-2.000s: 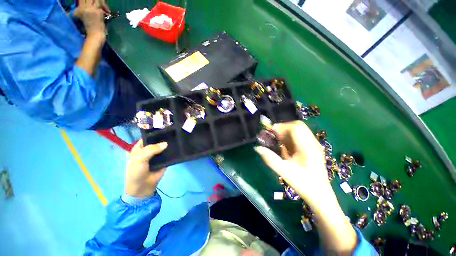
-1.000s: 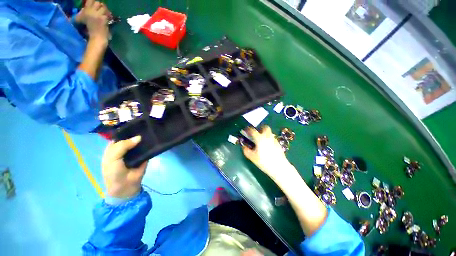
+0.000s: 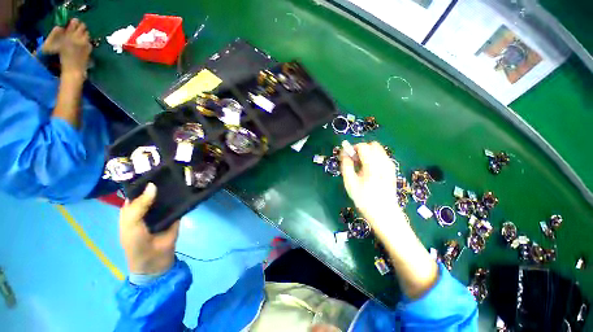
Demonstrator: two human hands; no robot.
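Observation:
My left hand [image 3: 148, 237] grips the near left corner of a long black compartment tray [image 3: 276, 121], held tilted over the bench edge. Round units with gold-brown parts and white tabs lie in its far row. Two more round units, one at centre [image 3: 240, 139] and one further left [image 3: 205, 174], sit in the near row. My right hand [image 3: 367, 175] is over the green bench, right of the tray, thumb and finger close together. A small pale spot shows at its fingertips; I cannot tell if it is a held piece. A round unit [image 3: 332, 165] lies just left of it.
Many units [image 3: 481, 227] and a bright-rimmed ring [image 3: 446, 215] lie scattered at right. A black tray [image 3: 530, 298] is at lower right. A black box with a yellow label [image 3: 194, 88] is behind the held tray. A red bin [image 3: 170, 40] and another person's hands [image 3: 70, 45] are upper left.
The view has shifted, and the held tray has moved left and down in it. A unit has been added to the near row since one second ago. My right hand is further right of the tray.

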